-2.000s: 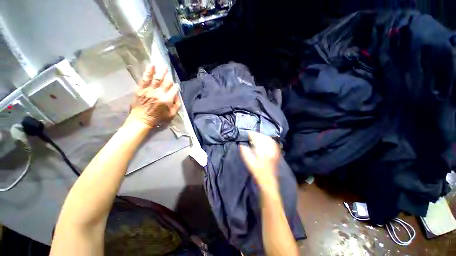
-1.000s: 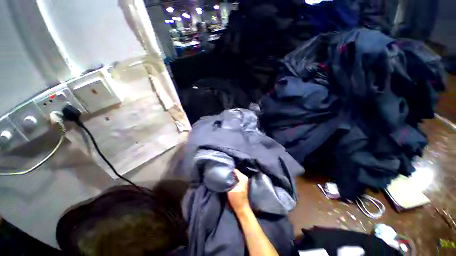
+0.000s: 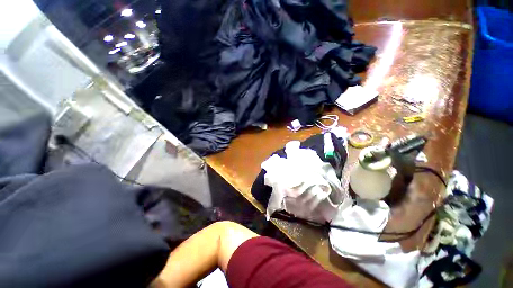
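The large grey garment bundle [image 3: 79, 225] fills the lower left, off the table and close to me, cut off by the picture's edges. My right forearm, with a dark red sleeve, comes in from the bottom and reaches left to the bundle's lower right side. My right hand itself is hidden behind the bundle or cut off by the bottom edge. My left hand is not in view.
Dark garments [image 3: 281, 62] are heaped on the brown table [image 3: 416, 62]. White cloth [image 3: 309, 185], a spray bottle [image 3: 371, 180], tape roll [image 3: 360, 139], paper pad [image 3: 356, 99] and white cord [image 3: 327, 122] lie there. Scraps [image 3: 455, 236] hang at right; a blue bin [image 3: 495, 67] stands beyond.
The grey bundle has left the spot beside the partition and is now at the far left, nearer me. The view has swung right. My right hand, earlier on the bundle, no longer shows.
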